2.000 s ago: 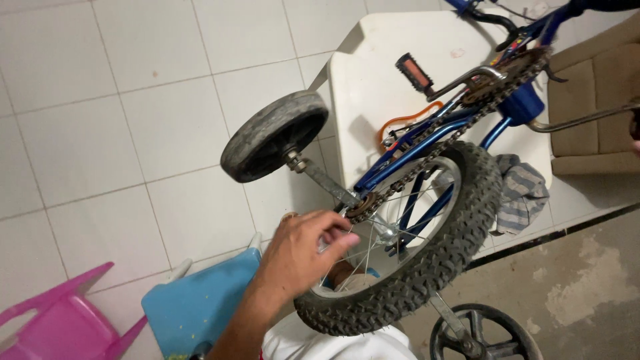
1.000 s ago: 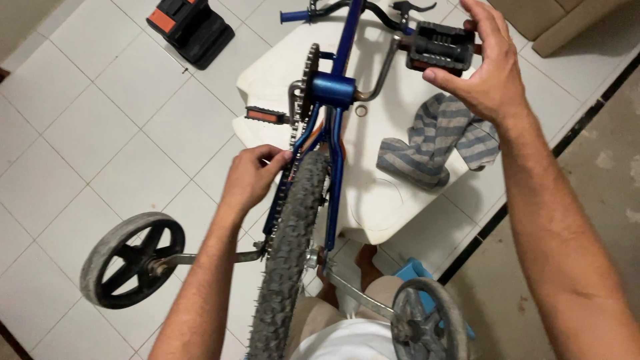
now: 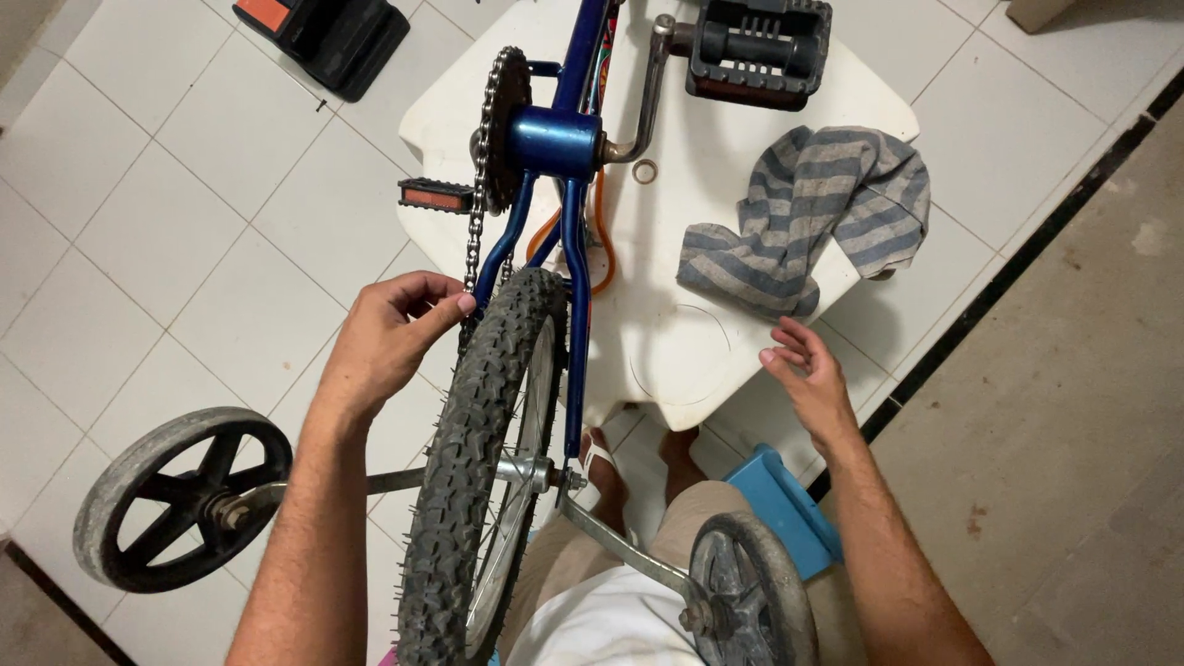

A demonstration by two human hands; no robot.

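Observation:
A blue child's bicycle frame (image 3: 555, 141) lies over a white plastic table, its knobby rear tyre (image 3: 462, 472) pointing toward me. My left hand (image 3: 393, 338) pinches the bicycle chain (image 3: 474, 231) between thumb and fingers, beside the chainstay and behind the chainring (image 3: 504, 129). My right hand (image 3: 807, 384) is empty, fingers apart, just below a grey striped cloth (image 3: 814, 213). One training wheel (image 3: 185, 499) stands out at left, the other (image 3: 751, 592) at lower right near my lap. The right crank carries a black pedal (image 3: 758, 51); the other pedal (image 3: 435, 195) shows left of the chainring.
The white plastic table (image 3: 666, 370) bears a small metal ring (image 3: 645, 171) and an orange looped item (image 3: 606, 250) partly behind the frame. A black and orange case (image 3: 324, 37) rests on the tiled floor at upper left. A blue plastic stool (image 3: 786, 509) stands at lower right.
My right hand has let go of the pedal and moved down toward me, near the cloth. My left hand, earlier near the rear hub, is at the chain farther forward. The view has shifted strongly.

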